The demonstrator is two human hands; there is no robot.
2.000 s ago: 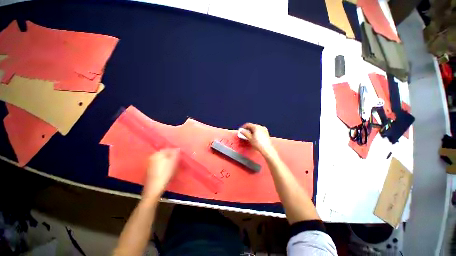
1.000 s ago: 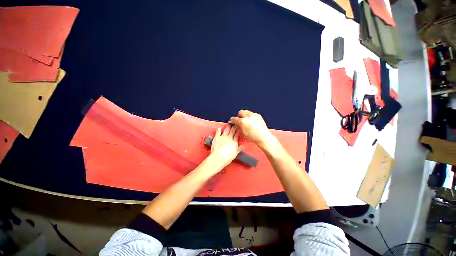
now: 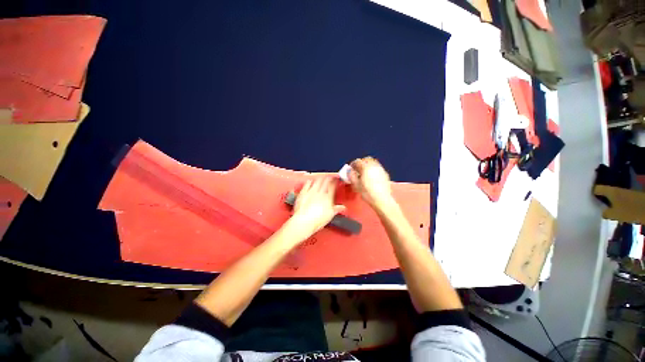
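The long red-orange body pattern piece (image 3: 177, 233) lies on dark navy cloth (image 3: 283, 78) along the table's near edge. My left hand (image 3: 315, 205) lies flat, fingers spread, over the middle of the grey metal weight (image 3: 346, 224) on the pattern; the weight's two ends show. My right hand (image 3: 370, 181) pinches a small white tailor's chalk (image 3: 345, 173) at the pattern's upper edge, right of my left hand. The clear ruler (image 3: 191, 196) lies slanted across the pattern's left part, its upper end past the edge onto the cloth.
Overlapping red-orange (image 3: 49, 56) and tan patterns (image 3: 35, 152) lie at left. On the white table (image 3: 452, 240) at right are a second grey weight (image 3: 471, 66), black-handled shears (image 3: 493, 167), small red cards, dark scraps (image 3: 546, 156) and a tan card (image 3: 530, 244). Folded olive-grey cloth (image 3: 530, 49) is at upper right.
My left hand has left the ruler area and come down on the weight. My right hand moved slightly right along the pattern's upper edge with the chalk. The camera view has shifted.
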